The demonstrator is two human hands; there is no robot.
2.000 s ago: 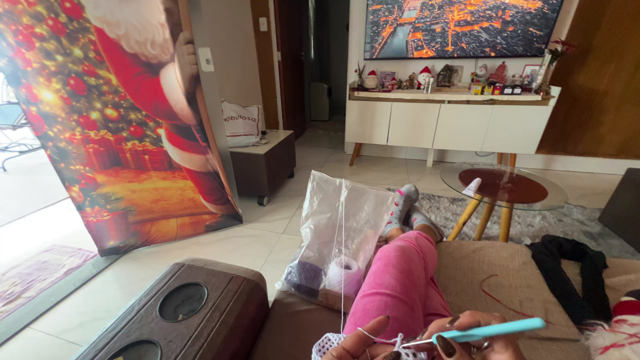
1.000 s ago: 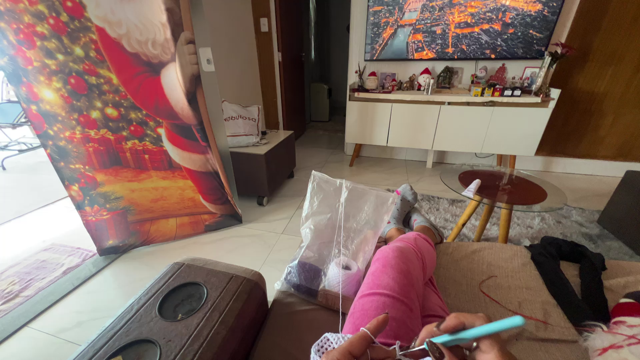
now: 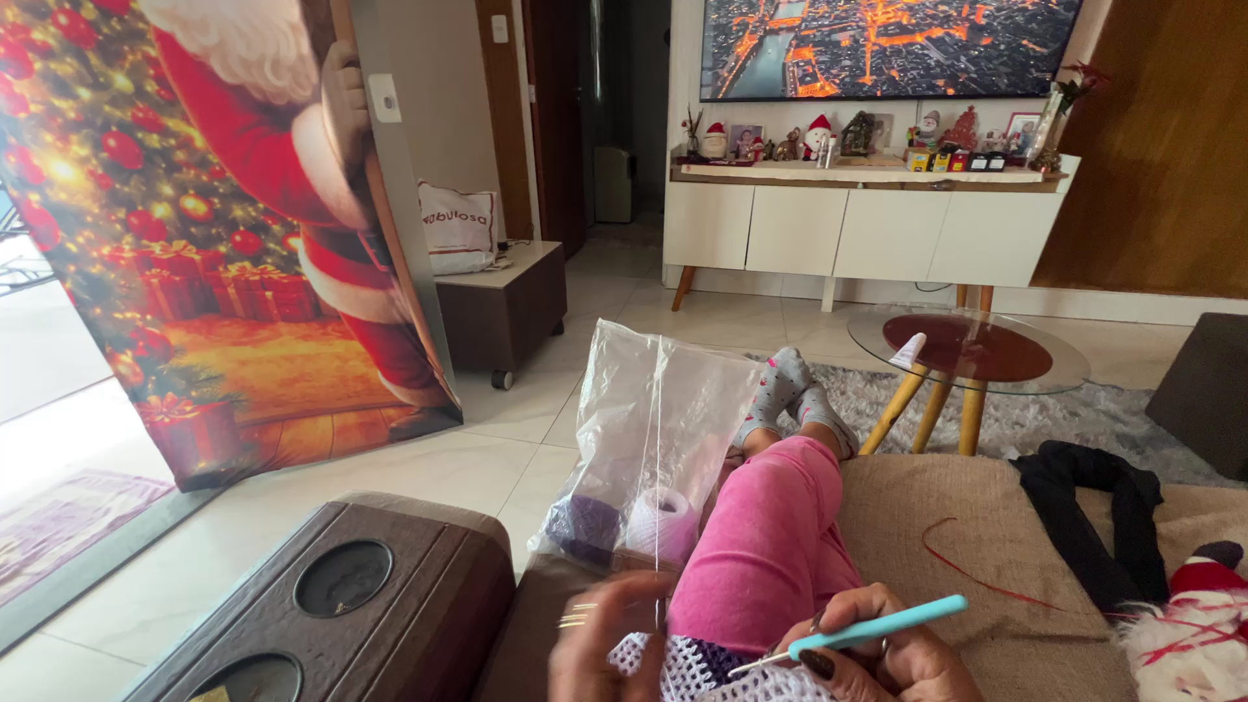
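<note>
My right hand (image 3: 868, 648) grips a crochet hook (image 3: 877, 626) with a light blue handle, its metal tip pointing left over the work. My left hand (image 3: 609, 639), blurred and wearing rings, is raised at the left of the work, a white strand of yarn (image 3: 657, 439) running up beside its fingers. White and purple openwork crochet (image 3: 692, 663) lies between the hands on the lap. Beyond them, a clear plastic bag (image 3: 624, 409) holds a pale lilac ball of yarn (image 3: 661, 525) and a dark purple one (image 3: 583, 522).
Outstretched legs in pink trousers (image 3: 770, 536) rest on the sofa. A brown armrest (image 3: 390, 585) with cup holders is at left. At right lie a black cloth (image 3: 1092, 517), a red strand (image 3: 975, 575) and a Santa figure (image 3: 1189, 634). A glass table (image 3: 965, 351) stands ahead.
My left hand has lifted away from the hook and the crochet, where its fingers were beside the hook tip earlier. The hook remains in my right hand.
</note>
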